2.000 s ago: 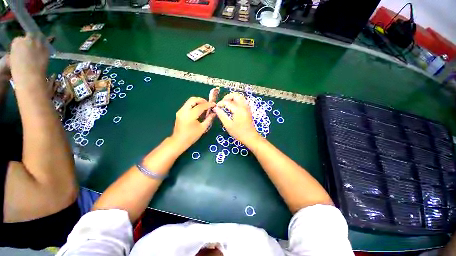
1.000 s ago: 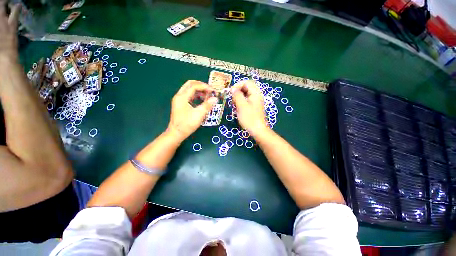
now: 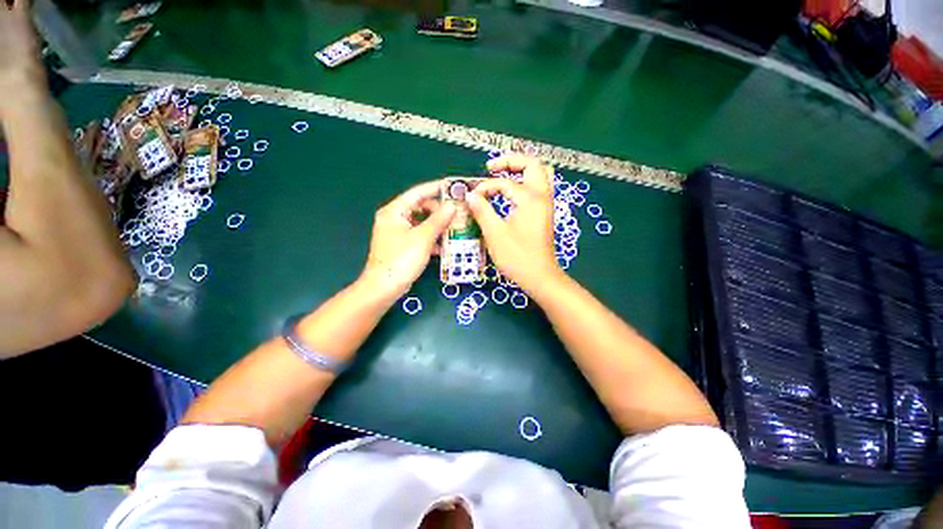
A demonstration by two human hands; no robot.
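Note:
A circuit board (image 3: 462, 258) stands or lies lengthwise between my hands, its white patch with dark marks toward me. At its top end is a small round dark part with a pale rim (image 3: 458, 190). My left hand (image 3: 408, 232) holds the board's left side near the top. My right hand (image 3: 515, 222) holds its right side, thumb close to the round part. A pile of white rings (image 3: 566, 232) lies beside and partly behind my right hand. Loose rings (image 3: 470, 307) lie below the board. Whether a ring is between my fingertips cannot be told.
A black ribbed tray (image 3: 817, 331) is at right. A pale marked strip (image 3: 414, 125) crosses behind my hands. Beyond it, the belt carries a board (image 3: 350, 48) and a yellow-and-black item (image 3: 448, 27). At left are a heap of boards (image 3: 155, 150), another ring pile (image 3: 165, 215) and a neighbour's arm (image 3: 62, 217).
The board, earlier lying under my fingers, is now held between both hands with its round end showing. My hands have closed in around its top. The board on the belt has shifted left.

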